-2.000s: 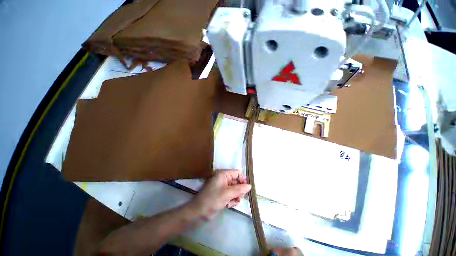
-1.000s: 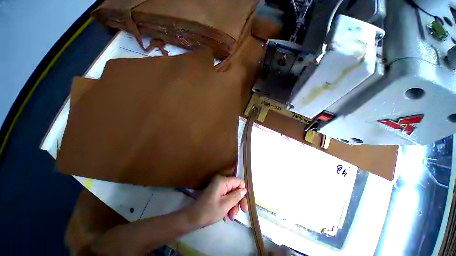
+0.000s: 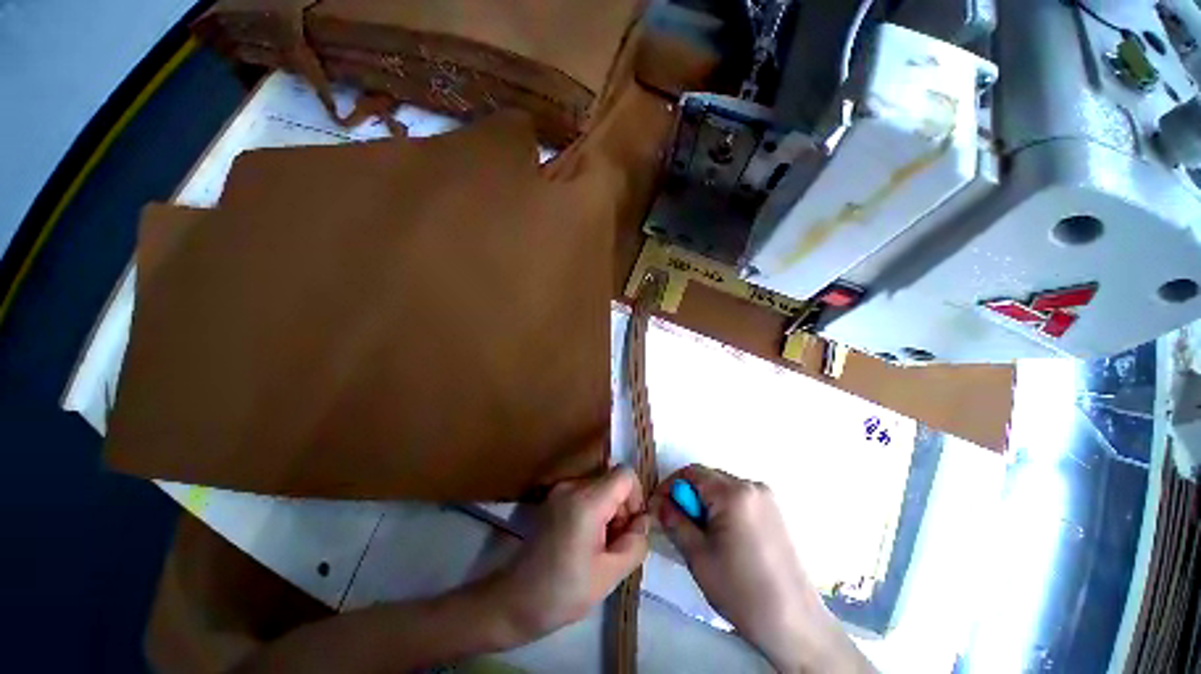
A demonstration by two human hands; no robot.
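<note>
A narrow brown strap (image 3: pixel 639 395) runs from the brass clamp (image 3: pixel 711 278) at the machine head down past the table's near edge. My left hand (image 3: pixel 580 546) pinches at the strap's left side, at mid-length. My right hand (image 3: pixel 740 546) is closed around a small tool with a turquoise handle (image 3: pixel 686 500), its fingertips at the strap beside my left fingertips. The tool's tip is hidden. A flat brown panel (image 3: pixel 369 316) with a stepped corner lies to the left.
The white machine head (image 3: pixel 1054 250) fills the upper right. A white template (image 3: pixel 777 448) lies below it, over brown sheet. A thick brown panel stack (image 3: pixel 435 59) sits at upper left. Narrow brown strips (image 3: pixel 1175 579) show at the right edge.
My right hand has come up from the bottom edge to the strap with the turquoise tool. The machine head has moved right since the earliest frame.
</note>
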